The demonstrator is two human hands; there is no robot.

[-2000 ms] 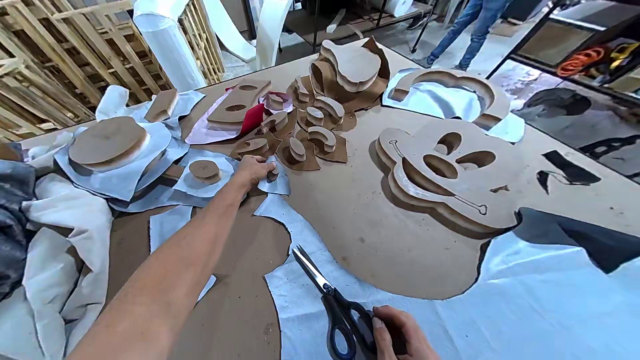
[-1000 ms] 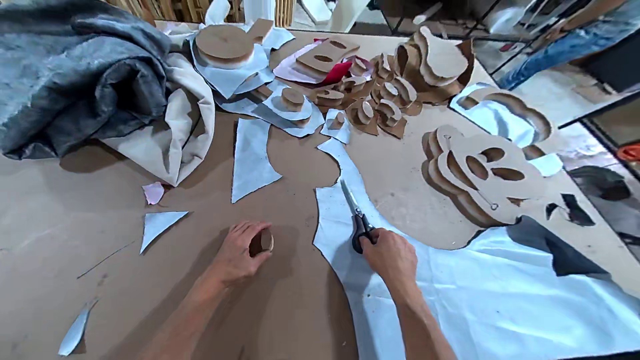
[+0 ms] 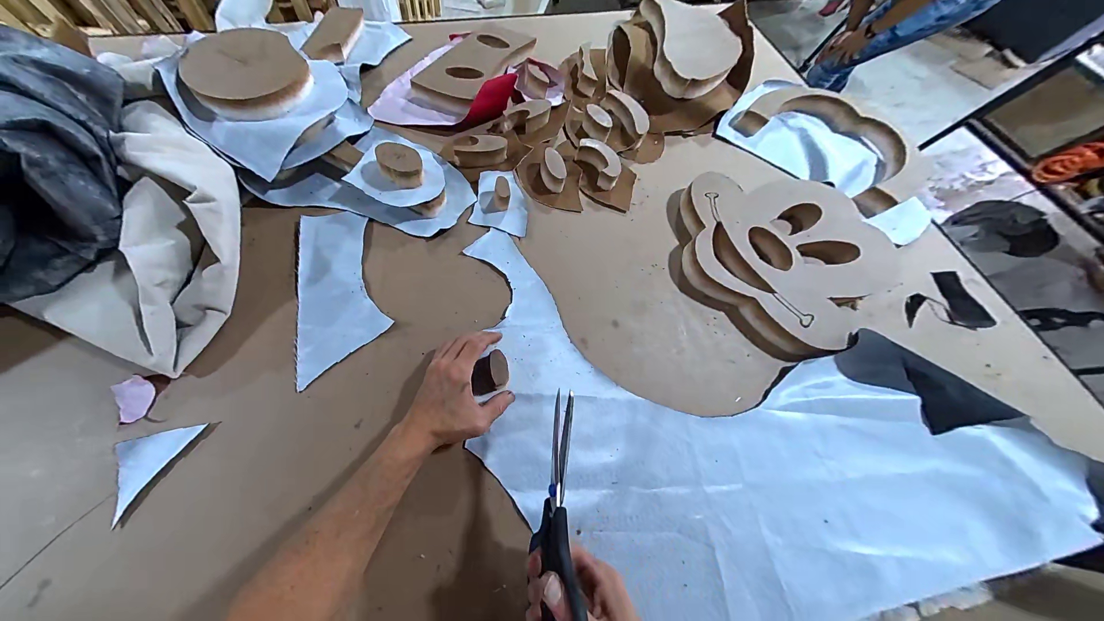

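Observation:
My left hand [image 3: 453, 392] holds a small oval foam piece [image 3: 492, 371], with a brown face, between thumb and fingers at the left edge of a large pale blue fabric sheet [image 3: 733, 492]. At the bottom, my right hand [image 3: 578, 586] grips black-handled scissors [image 3: 559, 517]; their blades point away from me over the sheet and stand slightly apart. A small foam oval on a blue fabric scrap [image 3: 511, 220] lies beyond the sheet's narrow tip. A cut fabric piece [image 3: 332, 302] is left of it.
A cartoon-face cutout [image 3: 776, 250] lies at right, near a frame-shaped cutout [image 3: 888, 138]. Foam shapes on brown fabric [image 3: 552, 177] and a round block [image 3: 246, 69] stand at the back. Crumpled grey fabric [image 3: 52, 164] fills the left. A person's hand [image 3: 849, 43] shows beyond the table.
My left hand, earlier among the back pieces, has come nearer with the foam oval and now holds it at the sheet's edge. My right hand has lifted the scissors from the sheet. The view has shifted.

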